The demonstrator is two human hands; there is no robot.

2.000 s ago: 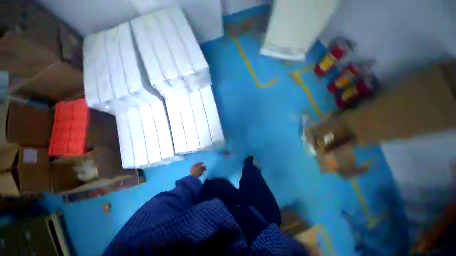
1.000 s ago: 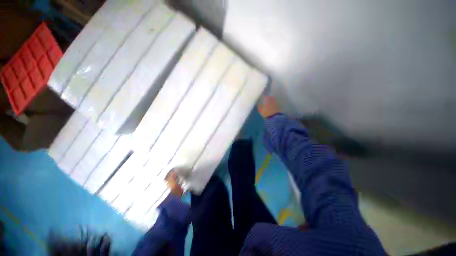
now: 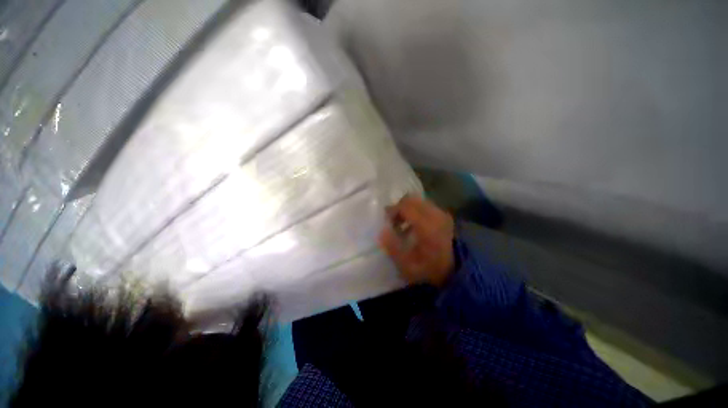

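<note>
A large wrapped tray bundle (image 3: 263, 191), with white rows under shiny clear film, fills the middle of the view and lies tilted. My right hand (image 3: 421, 239) is bare, with curled fingers gripping the film at the bundle's right end. My left hand cannot be made out; dark hair covers the lower left, over the bundle's near edge. A second wrapped bundle (image 3: 120, 88) lies alongside at the upper left, with a dark gap between the two.
A blurred pale grey surface (image 3: 559, 103) rises at the upper right, close beyond my right hand. A dark grey band (image 3: 623, 279) runs below it. Blue floor (image 3: 14, 319) shows at the lower left. My dark-clothed legs are below the bundle.
The view has moved in close over the bundles. My right hand, held away from them earlier, now grips the nearer bundle's end. My left hand, earlier on its near side, is no longer visible.
</note>
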